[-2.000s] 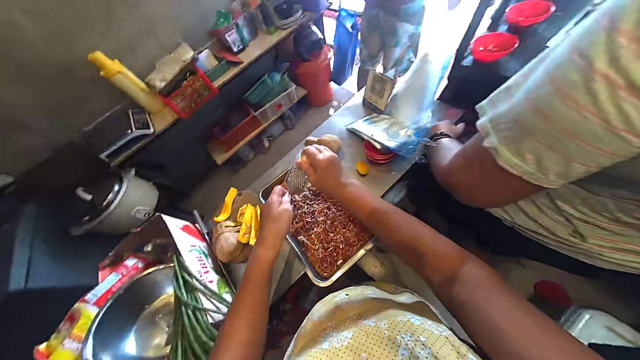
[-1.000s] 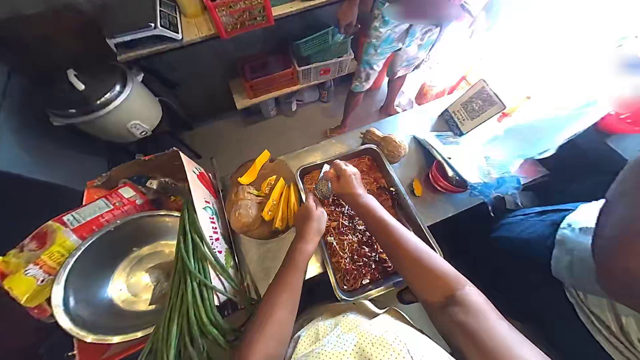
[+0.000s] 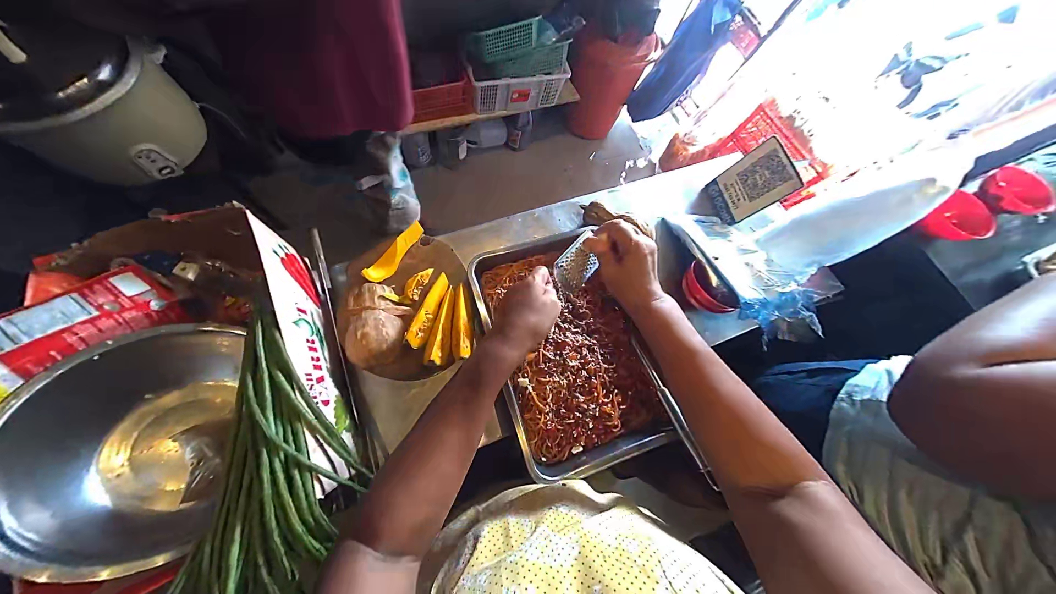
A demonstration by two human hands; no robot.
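A metal tray holds spaghetti in dark red sauce with pale shreds scattered on top. Over the tray's far end, my right hand grips a small metal grater, which is tilted above the pasta. My left hand is closed against the lower left side of the grater; whatever it pinches is hidden by the fingers. Left of the tray, a round board bears yellow squash slices and a brown squash piece.
A metal basin, green string beans and an open carton stand at left. A brown squash, a red bowl and a stand with a printed code lie beyond the tray. A person is close at right.
The view has shifted. A person in dark red clothing now shows beyond the board. Both hands remain at the grater over the tray's far part.
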